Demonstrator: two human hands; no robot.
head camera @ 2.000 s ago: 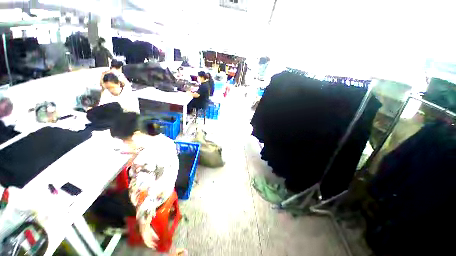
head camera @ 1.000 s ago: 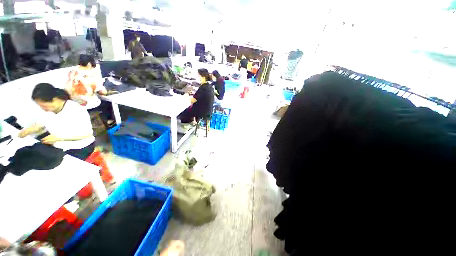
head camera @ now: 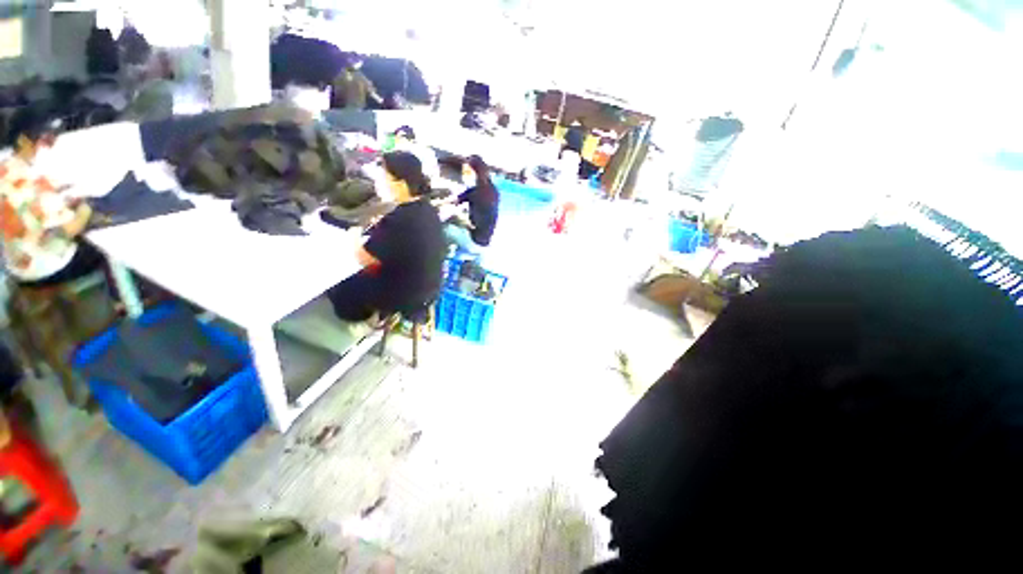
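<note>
Neither my left hand nor my right hand is in the picture. Nearest in front of me on the right is a dense row of black garments (head camera: 830,415), packed together and cut off by the right and bottom edges. A row of hanger hooks (head camera: 970,249) shows along its top. The single garments cannot be told apart.
A white table (head camera: 213,264) with dark garment heaps (head camera: 264,151) stands left; people sit or stand around it. Blue bins (head camera: 185,420) are beneath and beside it. A red stool (head camera: 31,493) and a woven sack (head camera: 241,544) are low left. The pale floor (head camera: 482,448) runs between.
The view has moved forward along the aisle. The near table and its seated workers have left the picture, the sack has dropped to the bottom edge, and the white table has come closer.
</note>
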